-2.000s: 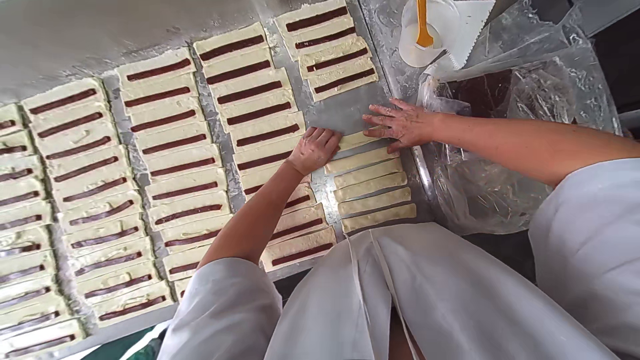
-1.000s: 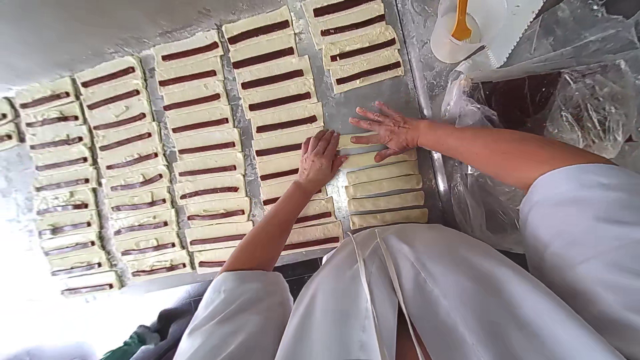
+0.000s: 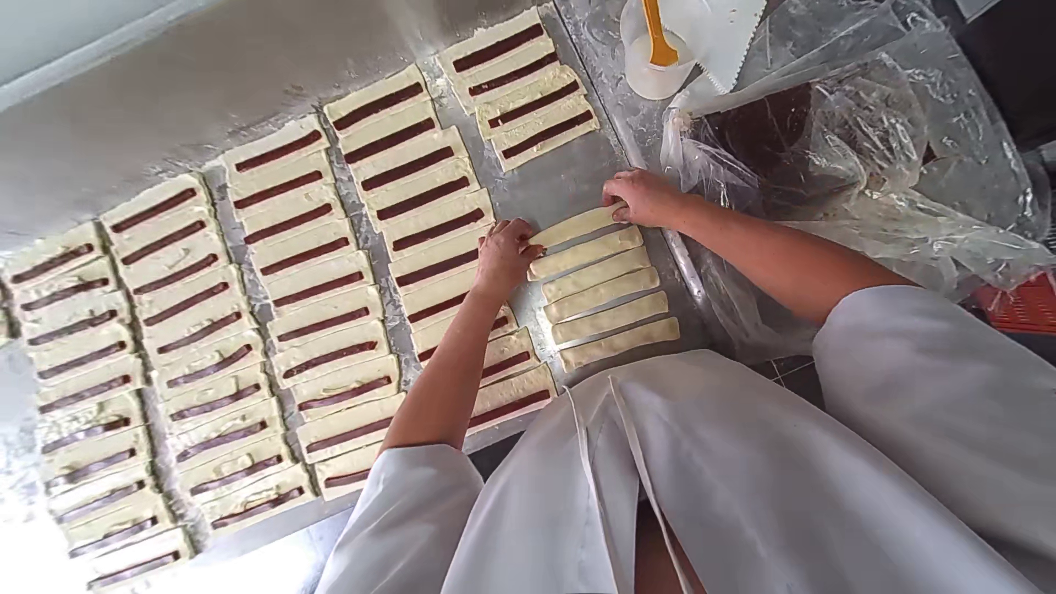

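My left hand point(image 3: 506, 254) and my right hand point(image 3: 642, 199) pinch the two ends of the topmost closed dough roll point(image 3: 577, 230). Below it, several more closed dough rolls point(image 3: 610, 309) lie side by side on the metal table, close to my apron. Left of them run columns of flat dough strips point(image 3: 437, 239), each bearing a dark brown bar of filling. Above my hands lies a short group of flat dough strips point(image 3: 536, 107), also with dark bars. My left forearm covers part of the nearest column.
A clear plastic bag point(image 3: 874, 140) with dark brown contents lies right of the table's metal edge strip point(image 3: 685, 264). At the top right are a white container point(image 3: 656, 70), an orange-handled tool point(image 3: 658, 41) and a white toothed scraper point(image 3: 730, 37). A red crate point(image 3: 1027, 304) shows at far right.
My hands were flatter and closer together over the top roll; now they are farther apart, with fingers closed at its ends.
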